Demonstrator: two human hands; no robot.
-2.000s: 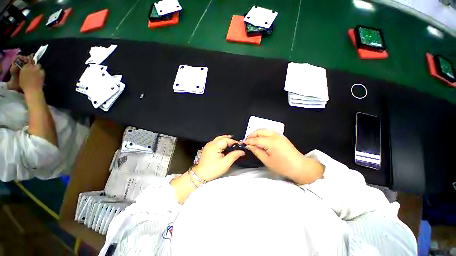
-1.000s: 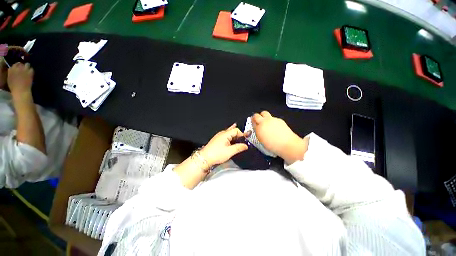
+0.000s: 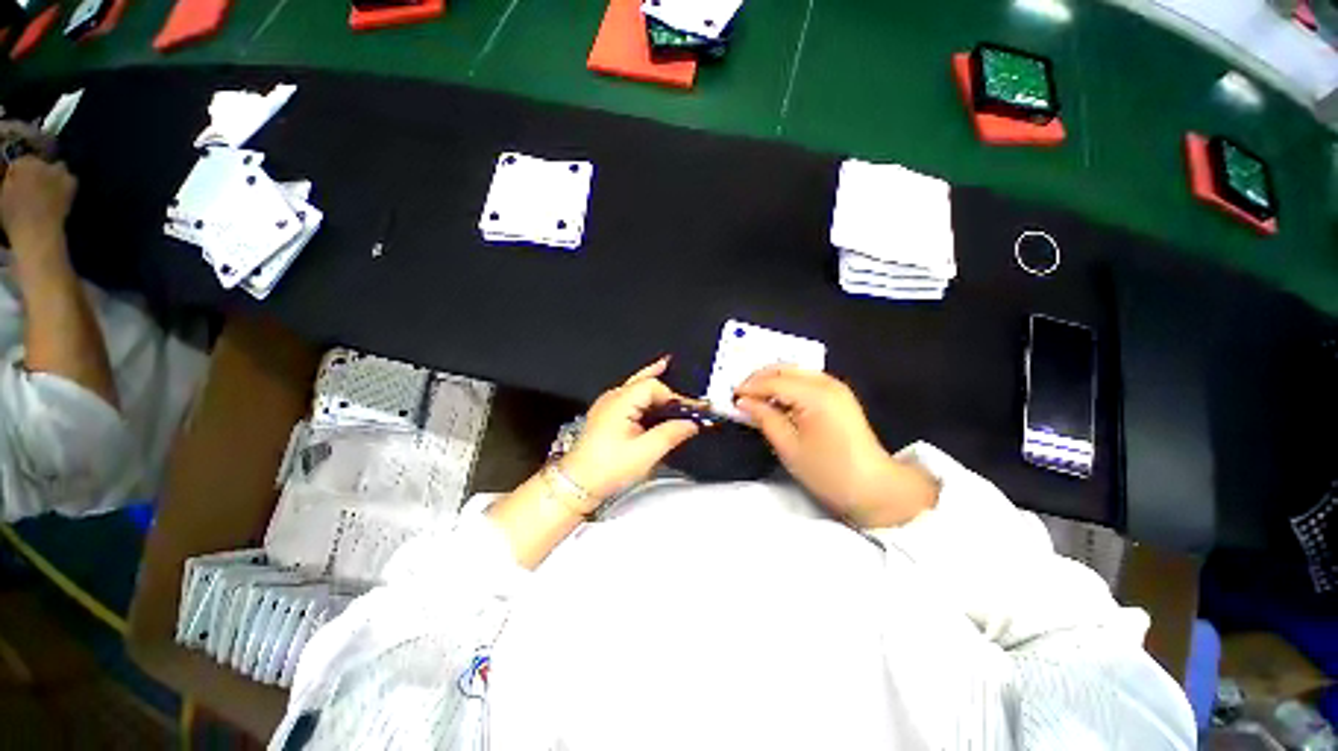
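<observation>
A white cover plate (image 3: 763, 352) lies at the near edge of the black mat, with a dark spot at its upper left corner. My right hand (image 3: 822, 433) is on its lower part, thumb and fingertips together; whether they pinch a small part is too small to tell. My left hand (image 3: 628, 437) holds a short black small-parts strip (image 3: 696, 414) with white dots, beside the plate's lower left corner. A stack of cover plates (image 3: 892, 228) stands on the mat behind, to the right. A low pile of spotted plates (image 3: 537, 200) lies left of centre.
Loose covers (image 3: 242, 220) lie far left near another person's arm (image 3: 56, 294). A carton (image 3: 220, 440) with packed covers (image 3: 257, 616) is at lower left. A smartphone (image 3: 1059, 389) and a ring (image 3: 1037, 253) lie right. Circuit boards (image 3: 1013, 81) sit on red-orange pads on the green line.
The plate was tilted in my right hand a second ago; it now lies flat with a corner spot showing. The strip shows again in my left hand. The view has shifted, and units on the line moved left.
</observation>
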